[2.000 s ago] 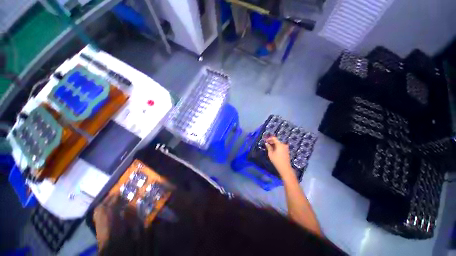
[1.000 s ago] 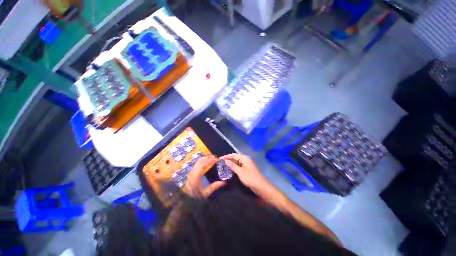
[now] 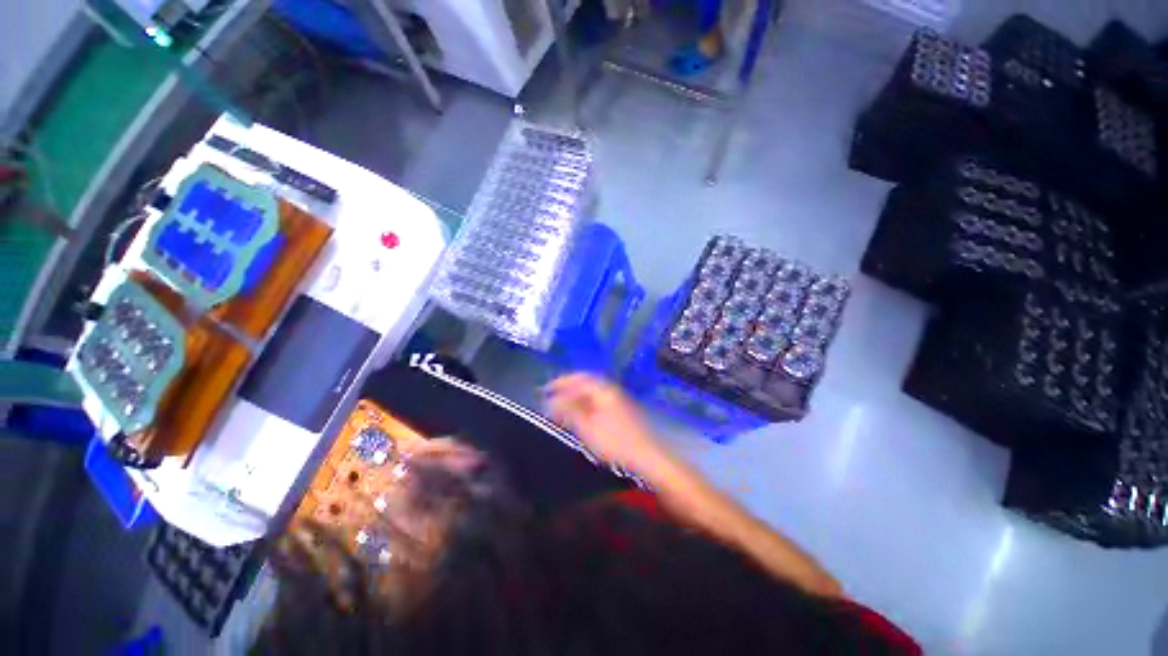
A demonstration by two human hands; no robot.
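The orange loading fixture lies on the black lap tray, with several silver modules in its pockets and some dark holes showing. My left hand is at the fixture's right side, blurred and mostly hidden by hair; its grip cannot be told. My right hand is in the air right of the fixture, over the lap tray's edge, blurred, fingers bent; whether it holds anything cannot be told. The black module tray on a blue stool to the right holds rows of modules.
The white machine stands left, with a teal frame with blue insert, another teal frame and a dark touchscreen. A clear blister tray sits on a blue stool. Stacked black trays stand at the right.
My hands were together over the fixture a second ago; now my right hand is apart from my left, out to the right. The view has shifted, with more of the stacked trays showing.
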